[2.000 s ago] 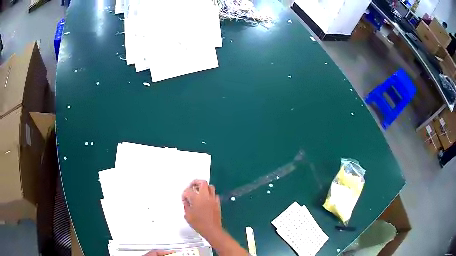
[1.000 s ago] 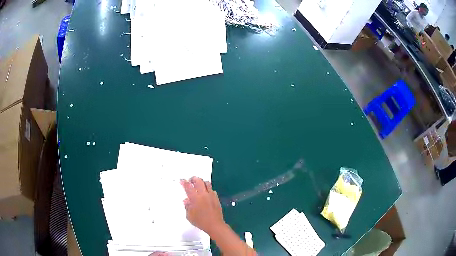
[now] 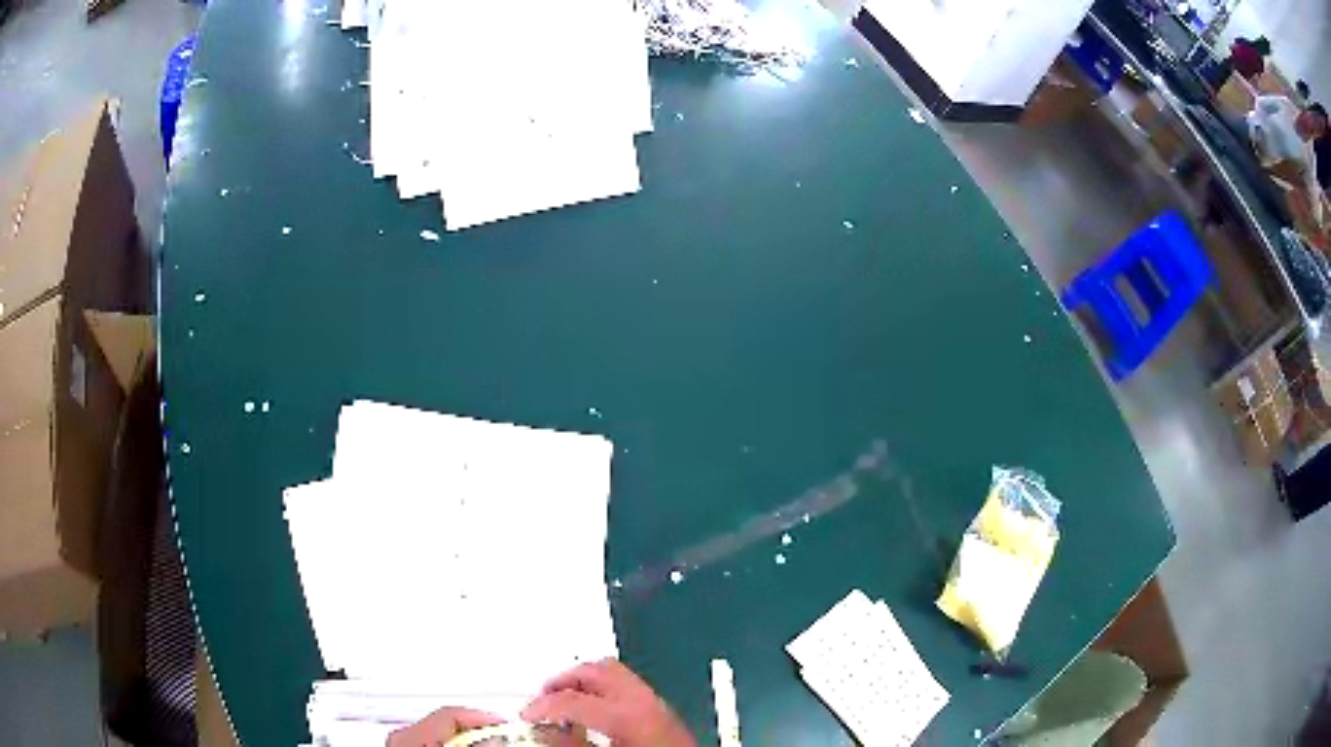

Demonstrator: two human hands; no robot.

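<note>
White square panels [image 3: 467,540] lie overlapping near the table's front edge, with small dark dots on the top one. More panel edges [image 3: 423,698] are stacked just in front of them. My left hand [image 3: 438,725] and my right hand [image 3: 620,705] are close together at the bottom edge of the picture, partly cut off. Between them is a cream-yellow piece [image 3: 511,733] that looks like an adhesive sheet, its lower part out of view. The right fingertips touch or are very near it; the exact grip is hidden.
Cream dotted sheets [image 3: 872,668], a narrow cream strip [image 3: 726,703], a bag with yellow contents [image 3: 1001,562] and a dark bar [image 3: 998,670] lie at right. More panels [image 3: 511,117] and tangled leads [image 3: 715,32] are at the back. Cartons [image 3: 51,394] stand left, a blue stool [image 3: 1146,292] right.
My right hand has moved from the top panel down towards the bottom edge, beside my left hand. The cream-yellow piece shows between them again.
</note>
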